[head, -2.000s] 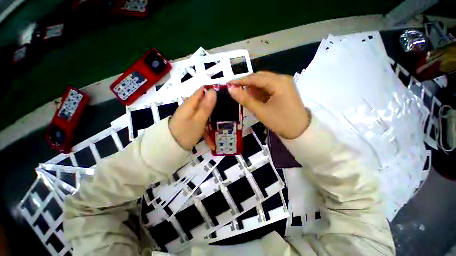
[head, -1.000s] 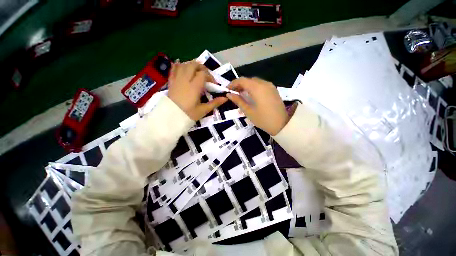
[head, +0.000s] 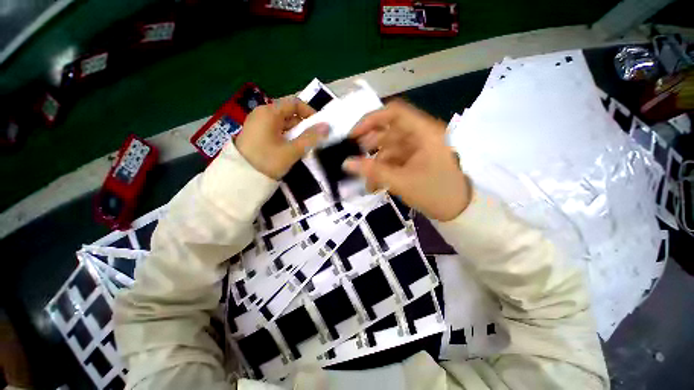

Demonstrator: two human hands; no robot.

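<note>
My left hand (head: 278,139) pinches a plain white sheet (head: 344,110) between thumb and fingers. My right hand (head: 415,161) is blurred. Its fingertips hold a black square screen film (head: 333,161) just below the white sheet. Both hands are above the fanned carrier sheets (head: 283,324) with rows of black squares. A red handheld device (head: 221,131) lies behind my left hand, which partly covers it. Another red device (head: 128,179) lies further left.
Red devices (head: 418,17) sit on the green conveyor belt (head: 228,68) behind a pale edge rail (head: 472,47). A heap of white backing sheets (head: 533,137) is at the right. More carrier sheets (head: 80,305) lie at the left. A crumpled shiny item (head: 633,62) is at the upper right.
The red device that both hands held has left them. My hands then pinched a narrow white piece and now hold a white sheet and a black film. Devices on the belt have shifted right.
</note>
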